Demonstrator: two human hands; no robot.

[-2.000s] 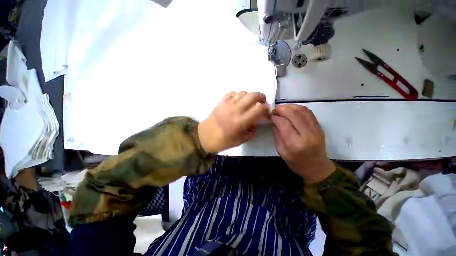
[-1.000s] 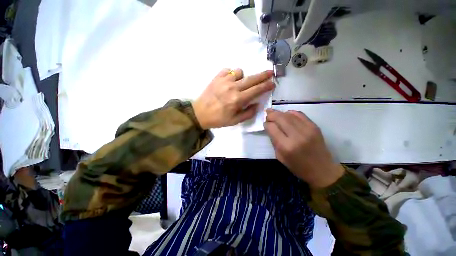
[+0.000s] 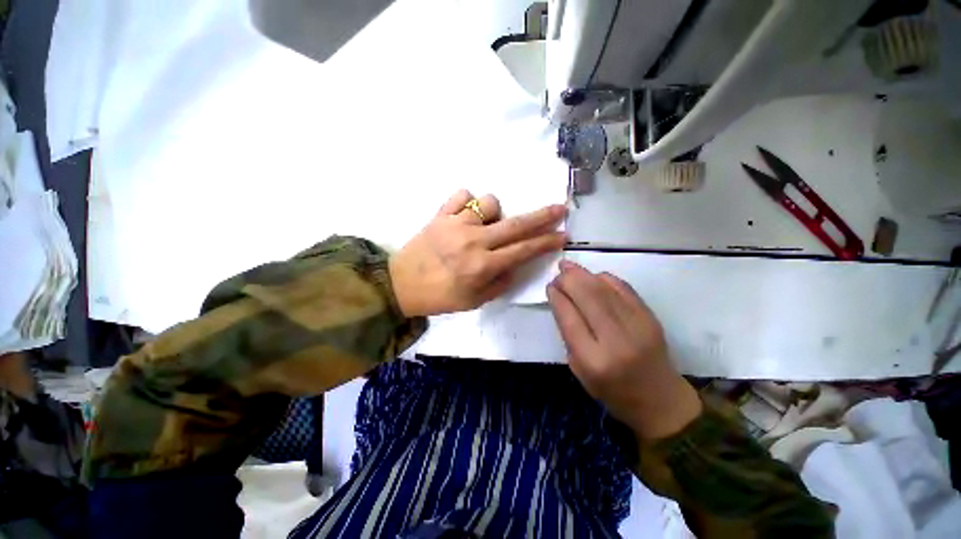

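Note:
A large white fabric panel [image 3: 316, 158] covers the table left of the needle. Its right edge runs up to the presser foot [image 3: 569, 142] of the white sewing machine [image 3: 622, 53]. My left hand [image 3: 469, 253], with a yellow ring, lies on the panel, fingers stretched right towards its edge just below the foot. My right hand [image 3: 616, 342] has thumb and fingers together on the panel's edge, just below my left fingertips. The fingertip contact is partly hidden.
Red-handled thread snips [image 3: 803, 203] and a small brown-grey block [image 3: 884, 236] lie on the bed at right. Stacked cut pieces [image 3: 37, 253] are at far left. A white and beige heap [image 3: 875, 453] lies lower right. A grey lamp head [image 3: 316, 21] hangs at the top.
Two seconds ago both hands were together at the edge; my left hand has since flattened onto the fabric, fingers extended. The view has shifted, showing more machine head and the lamp.

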